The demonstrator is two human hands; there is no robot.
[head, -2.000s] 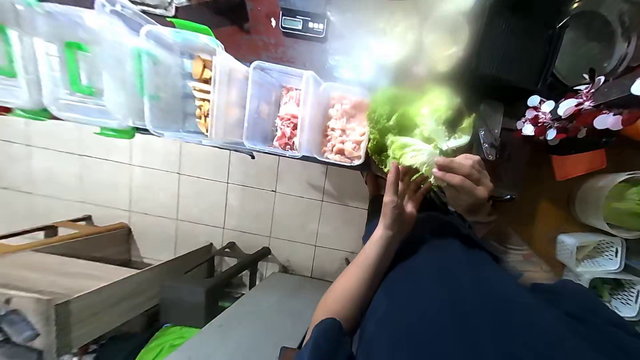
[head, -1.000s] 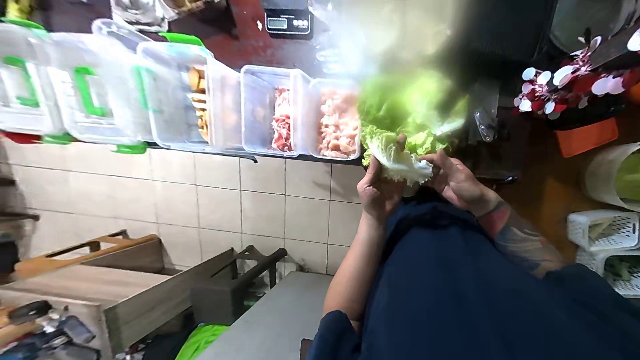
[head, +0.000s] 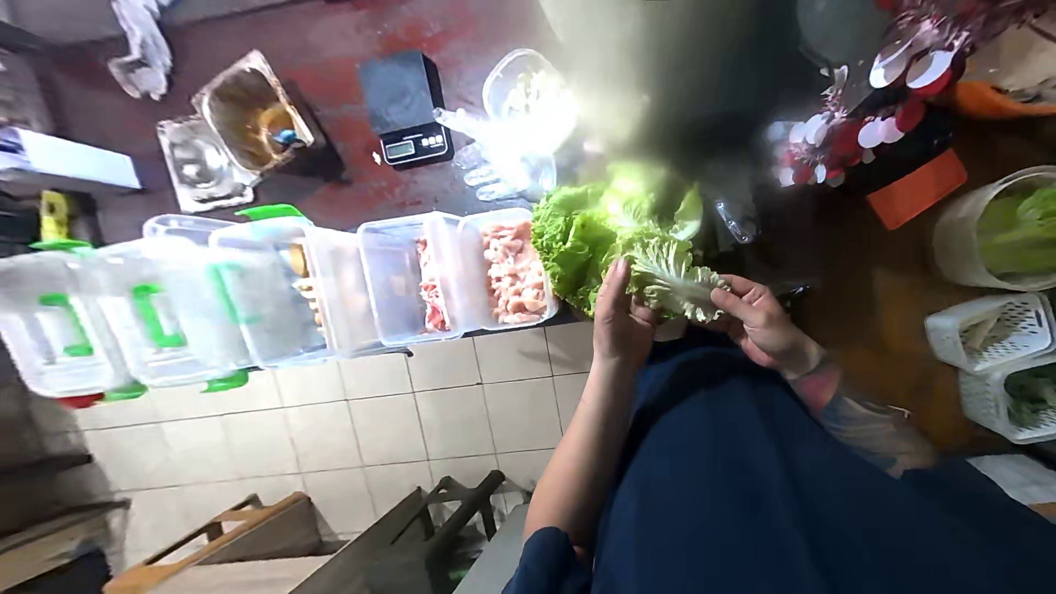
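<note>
A pale-ribbed lettuce leaf [head: 678, 279] lies between my two hands, close to my body. My left hand [head: 620, 318] grips its left side, with the thumb up along it. On its right edge, my right hand [head: 763, 320] pinches it between thumb and fingers. Just beyond, a heap of green lettuce [head: 582, 235] rests on the counter, partly washed out by glare. Left of the heap, a clear plastic container [head: 551, 307] holds pieces of raw pale meat [head: 513, 272]. Beside that stands a container with redder sliced meat [head: 432, 289].
Several green-clipped plastic containers [head: 177, 373] line the counter's edge at left. Behind are a digital kitchen scale [head: 404, 107], metal pans [head: 256, 115] and a clear plastic glove [head: 495, 169]. White baskets [head: 990, 330] and a tub of greens [head: 949, 235] stand at right. A wooden chair [head: 223, 528] is below.
The view has shifted to show more of the counter's far side. Both hands stay on lettuce near my body; the pale leaf now lies spread between them.
</note>
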